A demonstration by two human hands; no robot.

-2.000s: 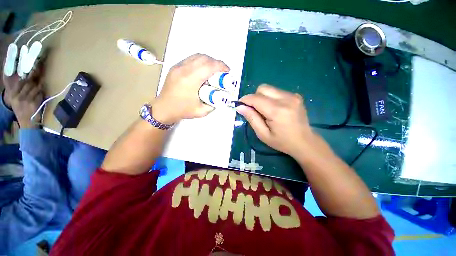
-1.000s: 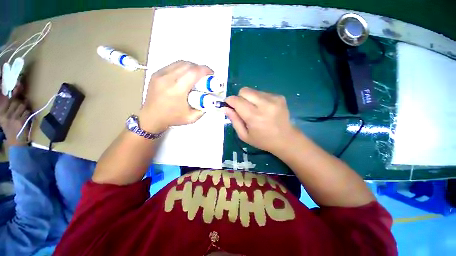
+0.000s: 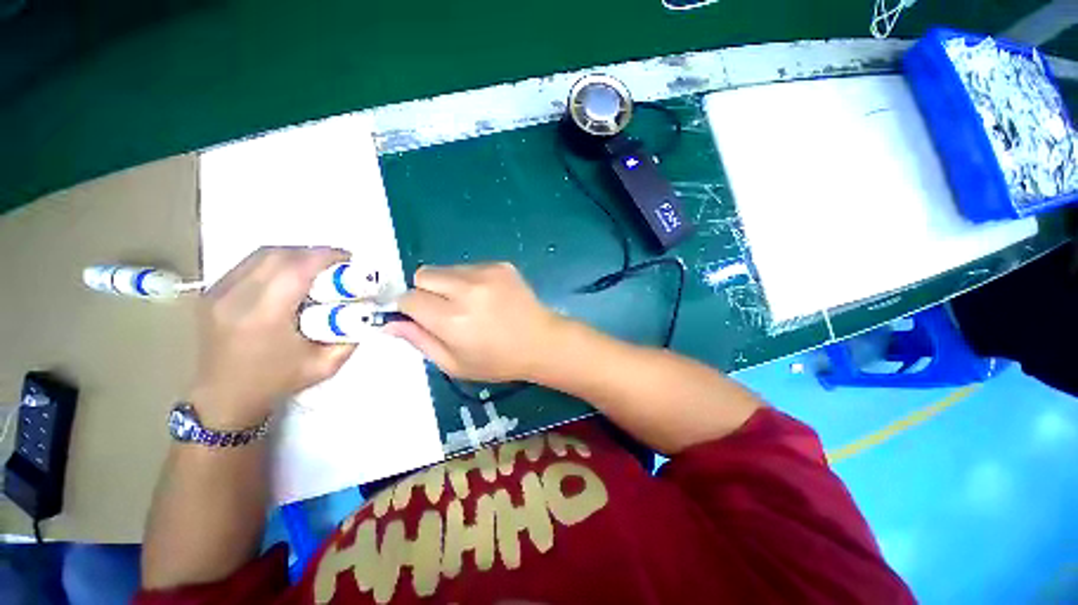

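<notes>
My left hand (image 3: 262,325) holds two white handheld units with blue bands side by side over the white sheet (image 3: 284,166). One unit (image 3: 336,321) is nearer to me, the other (image 3: 345,280) lies just beyond it. My right hand (image 3: 473,321) pinches a small dark plug (image 3: 385,317) at the end of the nearer unit. How far the plug is inserted cannot be told. A black cable (image 3: 676,310) loops over the dark-green mat (image 3: 497,201) toward my right hand, which hides part of it.
Another white unit (image 3: 130,281) lies on the brown board (image 3: 106,355), with a black multi-port box (image 3: 43,447) at the left edge. A black box (image 3: 649,199) and a round metal-faced part (image 3: 599,104) are beyond my right hand. A blue bin (image 3: 960,148) of white pieces stands far right.
The view has swung right, so the bench appears shifted left and the blue bin has come into view. Both hands keep the same hold, with the plug still at the nearer unit's end.
</notes>
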